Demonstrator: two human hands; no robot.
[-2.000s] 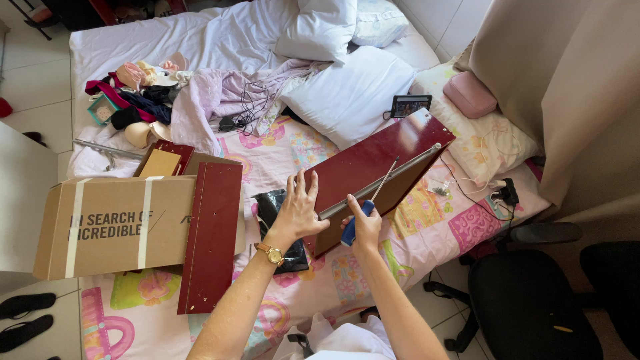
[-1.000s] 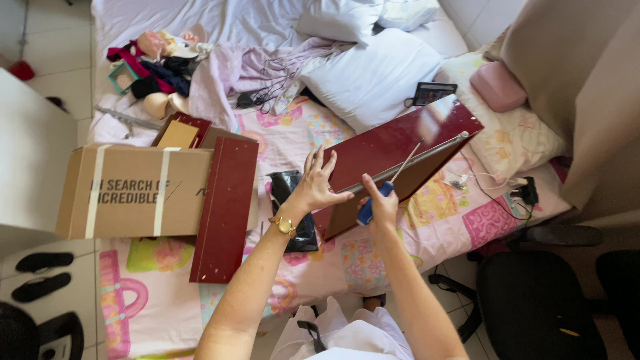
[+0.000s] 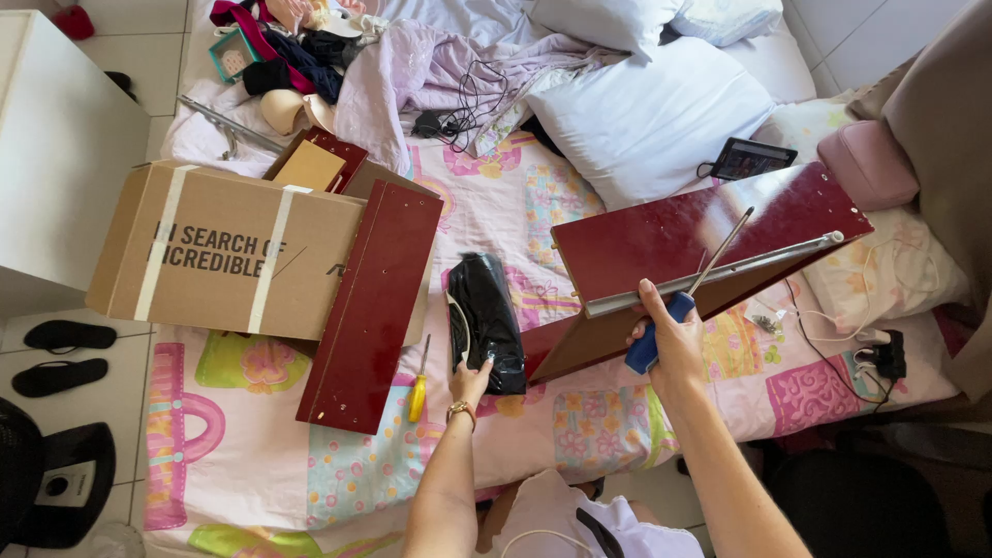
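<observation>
My right hand point(image 3: 670, 337) is closed around the blue handle of a long screwdriver point(image 3: 682, 314), its shaft pointing up and right over a dark red board assembly point(image 3: 697, 240). A metal drawer rail point(image 3: 721, 271) runs along that assembly's near edge. The fingers of my left hand point(image 3: 470, 380) touch the lower end of a black plastic package point(image 3: 487, 318) lying on the bed; whether they grip it I cannot tell. Left of this hand lies a yellow-handled screwdriver point(image 3: 418, 395), beside a separate dark red panel point(image 3: 372, 310) that leans over a cardboard box point(image 3: 225, 248).
A white pillow point(image 3: 651, 116), a tablet point(image 3: 753, 160) and a pink case point(image 3: 868, 164) lie beyond the assembly. Small hardware in a bag point(image 3: 767, 322) and a charger with cables point(image 3: 883, 356) are at right. Clothes point(image 3: 302, 62) and another metal rail point(image 3: 231, 124) lie upper left.
My left hand has left the red assembly and moved left and down to the black package. My right hand still holds the blue screwdriver near the rail.
</observation>
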